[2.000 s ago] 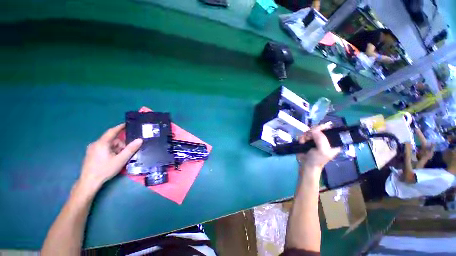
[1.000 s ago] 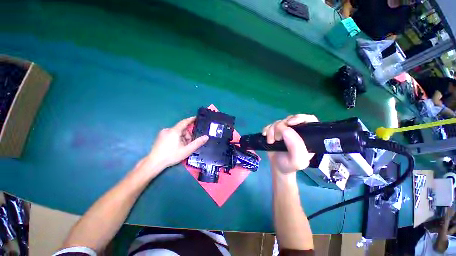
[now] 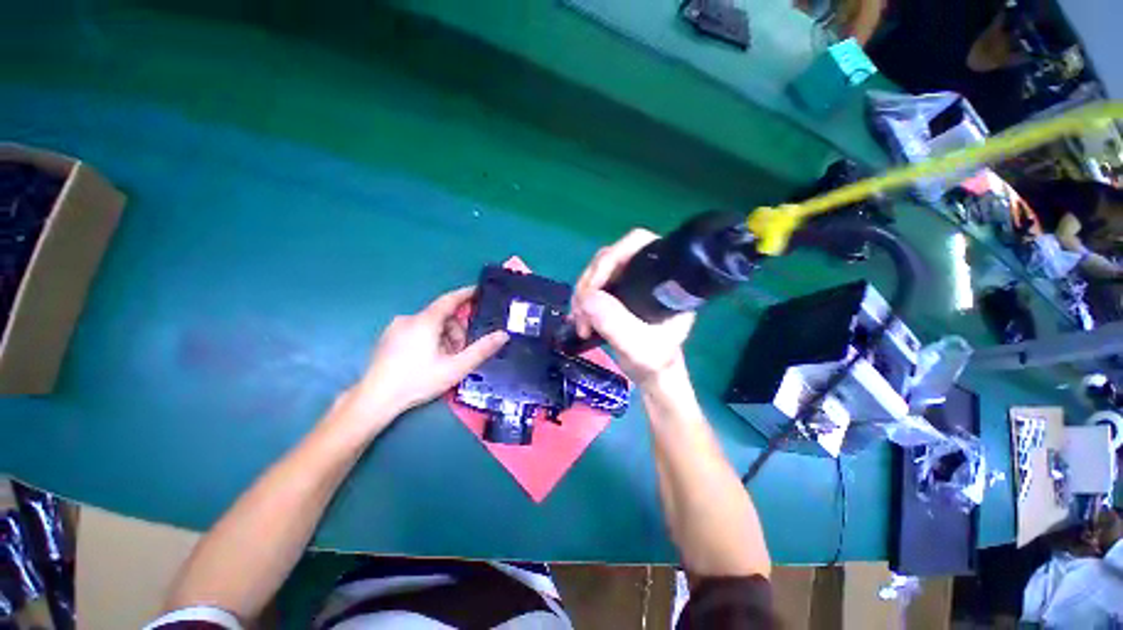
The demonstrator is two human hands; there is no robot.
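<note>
The black housing (image 3: 503,338) with a pale label lies on the red pad (image 3: 537,468). A shiny ribbed black part (image 3: 594,384) sticks out from its right side. My left hand (image 3: 419,353) holds the housing's left edge, thumb on top. My right hand (image 3: 634,310) grips the black electric screwdriver (image 3: 690,265), tilted, its front end down at the housing's right edge. The bit's tip is hidden by my fingers and the tool.
A brown carton (image 3: 74,271) of dark parts stands at left. The screw feeder (image 3: 819,357) stands at right, beside a black tray (image 3: 936,492) with clear plastic. A yellow cord (image 3: 936,170) runs from the screwdriver to upper right. A teal box (image 3: 834,74) sits across the bench.
The screwdriver has gone from over the feeder to the housing's right edge and now tilts more steeply, with its back end raised. My left hand still holds the housing.
</note>
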